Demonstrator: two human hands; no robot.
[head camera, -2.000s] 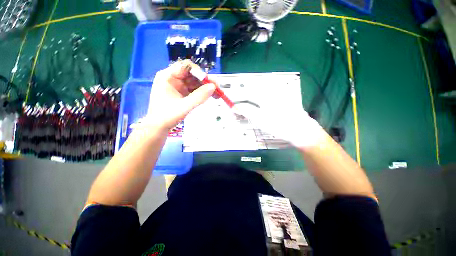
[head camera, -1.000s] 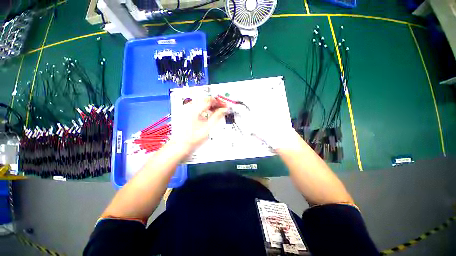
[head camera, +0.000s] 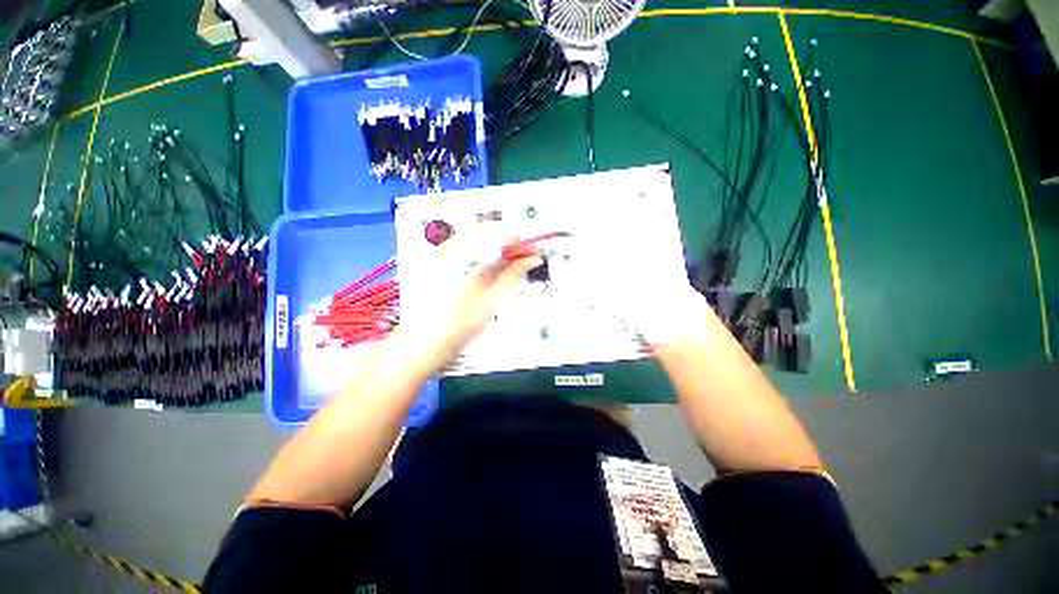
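Observation:
The white assembly board lies in front of me. My left hand is over its middle, with fingertips closed on a red lead wire beside a small black connector piece. My right hand is over the board's right part, washed out against the white; its fingers and any hold cannot be made out. More red lead wires lie in the near blue bin. Short black leads with white ends are piled in the far blue bin.
A dense row of harness assemblies lies at the left bench edge. Black cables with dark housings lie right of the board. A fan and coiled black cable are behind it. A grey stand is at the back left.
The red wire, earlier raised in my left hand, is now low at the board's centre by the black piece. My left hand has come down and slightly right. The view has shifted a little.

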